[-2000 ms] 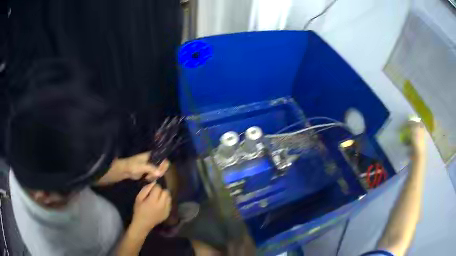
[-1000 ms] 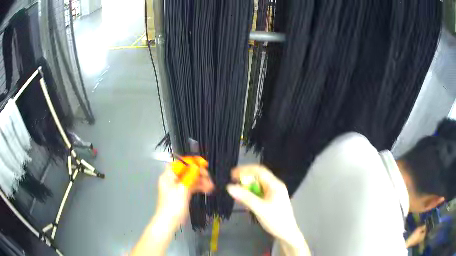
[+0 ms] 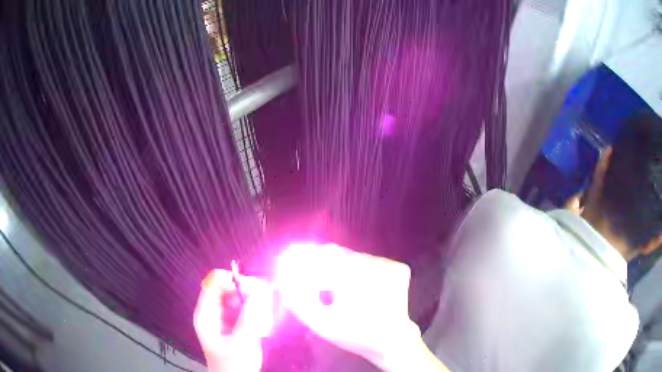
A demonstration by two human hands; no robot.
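Black cables [image 3: 145, 145] hang in dense curtains across the left and centre. My left hand [image 3: 226, 323] is low at the centre left, fingers curled around a small dark narrow tool [image 3: 236, 280] whose tip points up. My right hand [image 3: 356, 301] is just right of it, in front of the cables, fingers towards my left hand. A white and magenta glare washes out both hands, strongest over my right fingers. Whether my right fingers hold anything is hidden by the glare.
A person in a white shirt [image 3: 526, 283] is bent over close at the right. A blue machine housing [image 3: 610, 98] stands beyond at the upper right. A grey rack bar [image 3: 263, 92] crosses between the cable curtains. Grey floor [image 3: 43, 280] shows at the lower left.
The view has turned right and come closer to the cables; they fill more of it. Both hands have moved closer together and lower. Magenta glare now covers them; the orange and green items no longer show.
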